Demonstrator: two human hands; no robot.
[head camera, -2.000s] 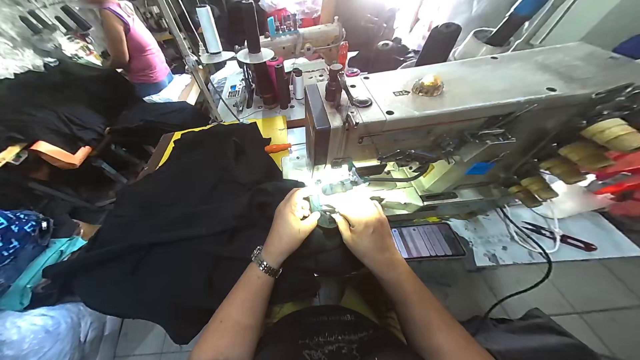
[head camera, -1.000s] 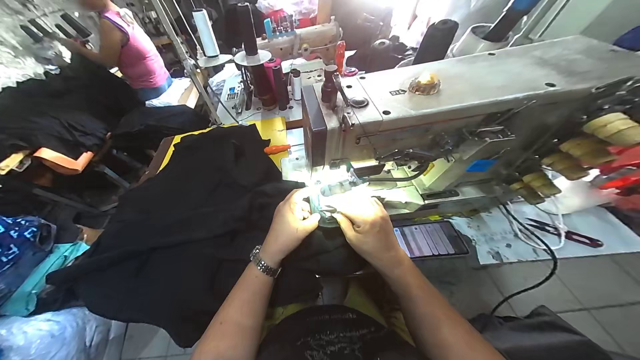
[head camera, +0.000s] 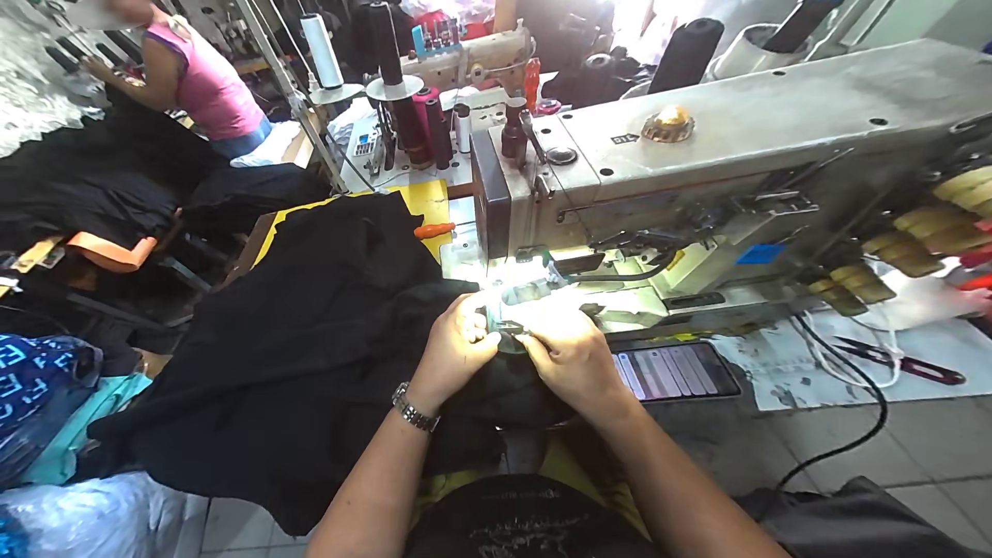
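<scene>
Under the bright lamp of an industrial sewing machine (head camera: 721, 132), both of my hands are close together at the needle area. My left hand (head camera: 457, 349) pinches the edge of black fabric (head camera: 310, 341), fingers bent, a metal watch on its wrist. My right hand (head camera: 570, 349) also grips the fabric edge, its thumb and forefinger near the left thumb; glare washes out its back. The fabric spreads left over the table and hangs down. A clear guard (head camera: 535, 288) partly covers the needle, which cannot be made out.
A lit phone (head camera: 678, 372) lies right of my right hand, with thread snips (head camera: 903, 360) beyond it. An orange-handled screwdriver (head camera: 434, 230) lies by the machine head. Thread cones (head camera: 322, 50) stand behind. Another person (head camera: 205, 85) is at the far left. A black cable (head camera: 883, 415) hangs at right.
The person at the far left has shifted a little, with an arm reaching left. My hands stay in nearly the same place at the machine.
</scene>
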